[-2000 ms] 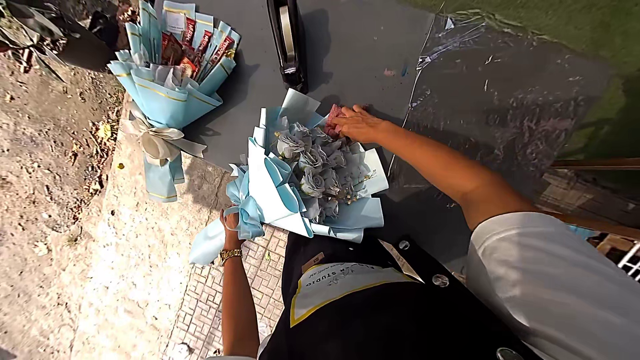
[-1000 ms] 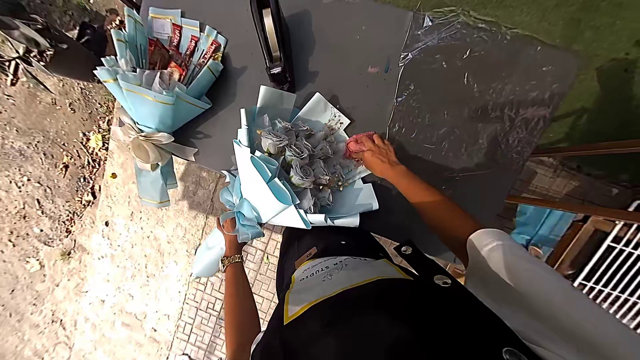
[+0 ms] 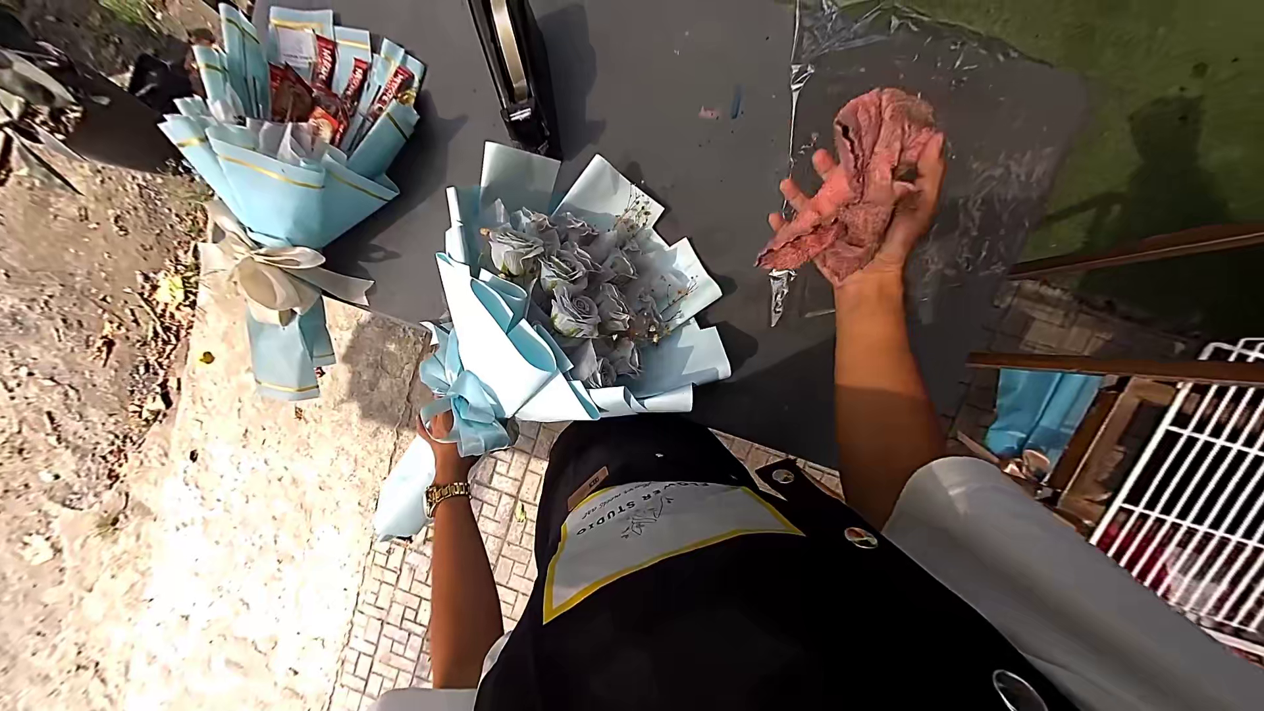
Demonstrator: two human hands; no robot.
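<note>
My left hand grips the wrapped stem of a bouquet of grey-blue roses in pale blue paper, just below its light blue ribbon bow; the bow and paper hide part of the fingers. The flower end lies over the edge of the dark grey table. To the right, my right hand is turned palm up above plastic film, its fingers spread under a crumpled pink cloth that rests across the palm.
A second blue bouquet with red-wrapped chocolate bars and a cream bow lies at the upper left. A black tape dispenser stands at the table's far side. Clear plastic film covers the table's right part. A white wire rack stands at the lower right.
My right hand has moved right, away from the bouquet, with the pink cloth, and has turned palm up. My left hand still holds the stem.
</note>
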